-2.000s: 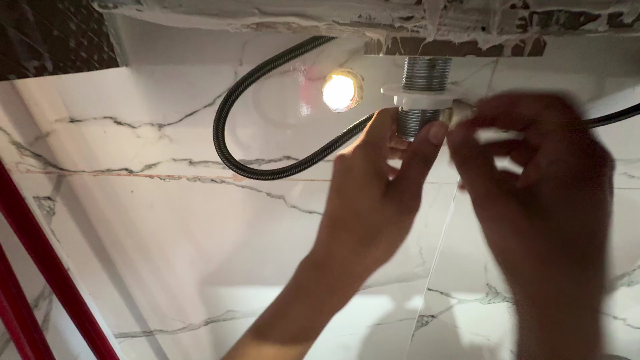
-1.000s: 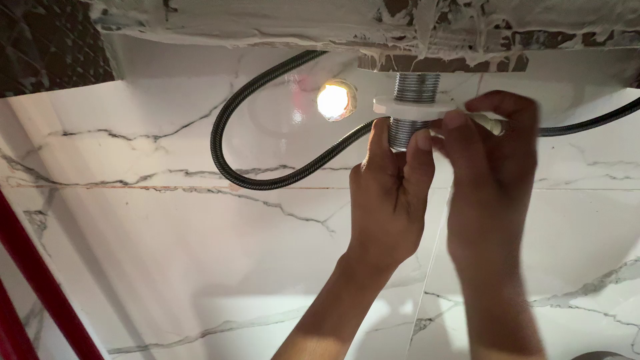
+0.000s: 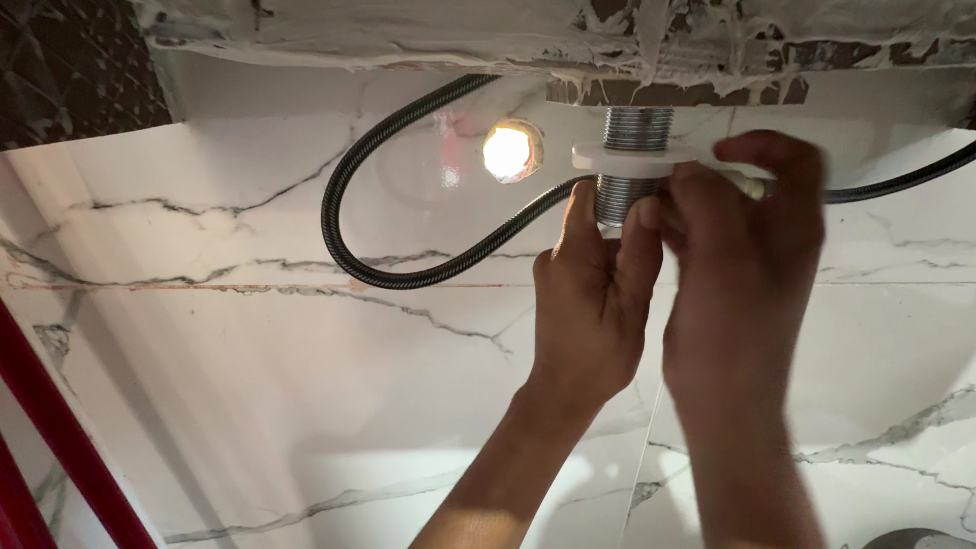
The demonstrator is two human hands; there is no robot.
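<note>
A threaded metal drain tailpiece (image 3: pixel 627 200) hangs down from the underside of a counter. Around its threads sits a white plastic flange nut (image 3: pixel 633 158), below and apart from the brown board above. My left hand (image 3: pixel 591 305) grips the lower end of the tailpiece between thumb and finger. With its fingertips at the nut's right edge, my right hand (image 3: pixel 743 282) is slightly blurred, and its thumb and finger contact is partly hidden. A black braided hose (image 3: pixel 415 278) loops behind the tailpiece; a pale fitting (image 3: pixel 753 185) on it shows behind my right fingers.
Overhead runs the counter's rough underside (image 3: pixel 381 38), smeared with whitish adhesive, with a brown board (image 3: pixel 686 93) under it. Behind is a marble-look tiled wall (image 3: pixel 343 358) with a lit round hole (image 3: pixel 509 151). Red poles (image 3: pixel 61 435) stand at left. A grey rounded object (image 3: pixel 907 538) shows bottom right.
My right hand has shifted about the nut's right edge, its fingers changing pose. My left hand stays at the tailpiece's lower end.
</note>
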